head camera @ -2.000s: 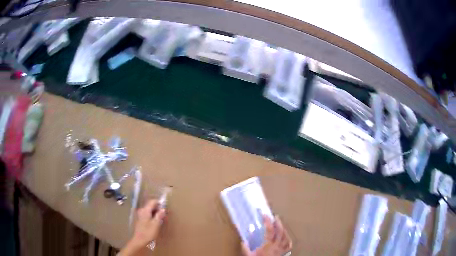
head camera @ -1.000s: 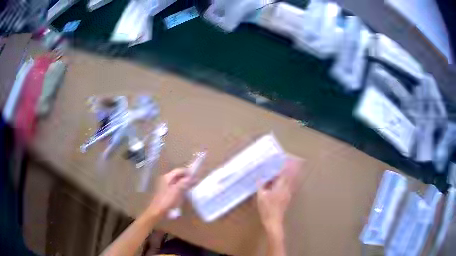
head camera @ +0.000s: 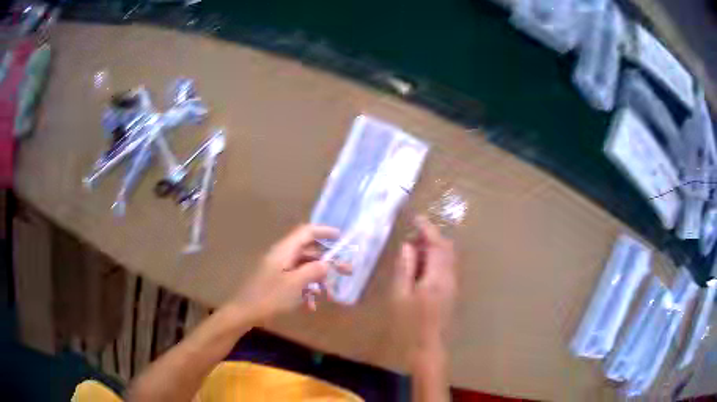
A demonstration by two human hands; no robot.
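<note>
A translucent-white blister tray (head camera: 377, 177) lies tilted on the brown cardboard in front of me. My left hand (head camera: 303, 263) is over its lower left end, fingers around a small shiny clear-bagged piece (head camera: 336, 253). My right hand (head camera: 427, 271) is just right of the tray, blurred, fingers curled; whether it holds anything cannot be told. A small glittering clear patch (head camera: 450, 206) lies beyond its fingertips. A loose pile of bagged slim parts (head camera: 149, 129) lies at the left, with one bagged wand (head camera: 203, 208) at its near side.
Several blister trays (head camera: 613, 294) lie at the bench's right. A dark green conveyor belt (head camera: 354, 39) runs along the far side, with white boxes (head camera: 641, 165) and trays at its right. Red sheet (head camera: 9, 118) and grey-green cloth (head camera: 31, 90) are at far left.
The white box-like piece held in my right hand is gone from it; a tray lies on the cardboard there. A glittering patch shows beside it. My left hand has moved over the tray. The view has shifted.
</note>
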